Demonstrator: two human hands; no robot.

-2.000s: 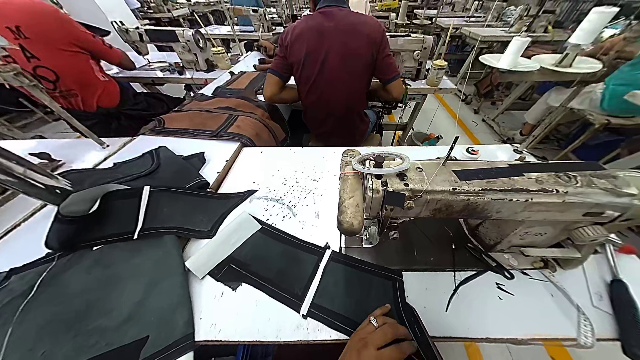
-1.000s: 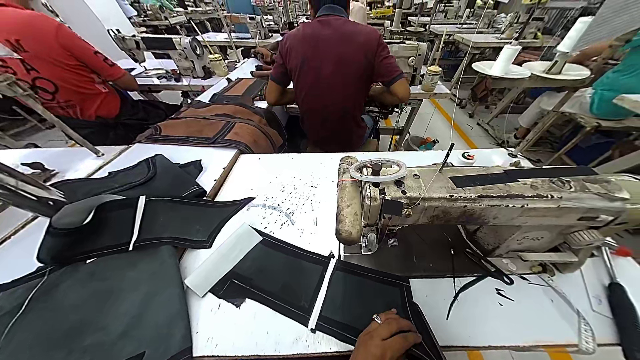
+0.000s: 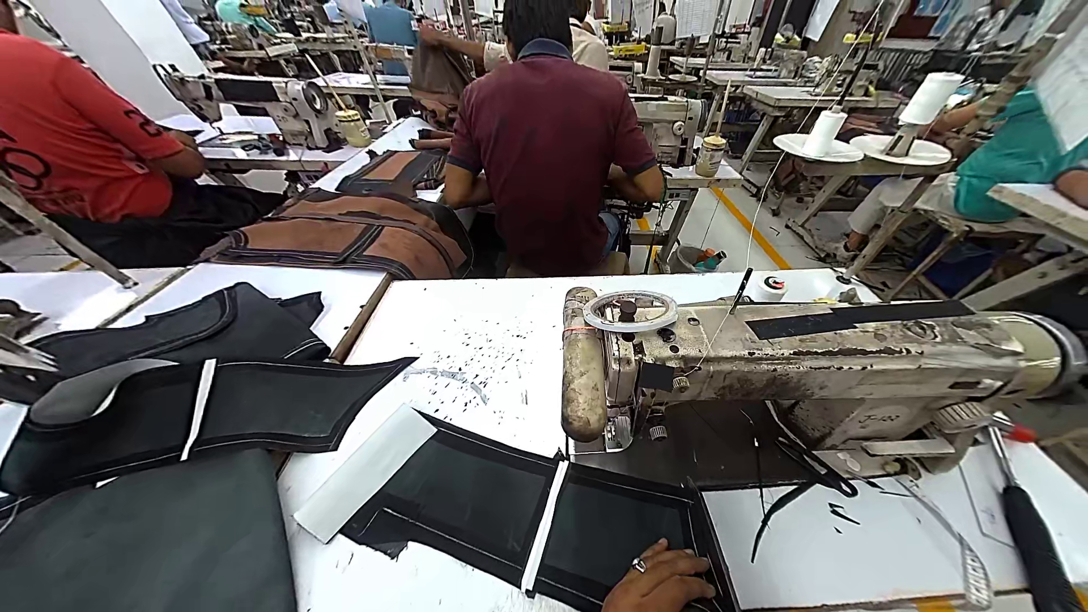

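Note:
My right hand, with a ring on one finger, lies on the lower right end of a black leather-like panel. A white strip crosses this panel, and a wider white strip lies at its left end. The panel rests on the white table just in front of an industrial sewing machine. To the left, a similar black panel with a white strip lies over a large dark piece. My left hand is out of view.
Dark snips and thread scraps lie by the machine bed. A tape measure and a black-handled tool are at the right. Brown panels lie beyond the table, beside a seated person in maroon; another in red sits at left.
Beyond the person in maroon, an arm now holds up a brown piece not seen there earlier. My right hand stays on the panel's right end. The view has tilted slightly.

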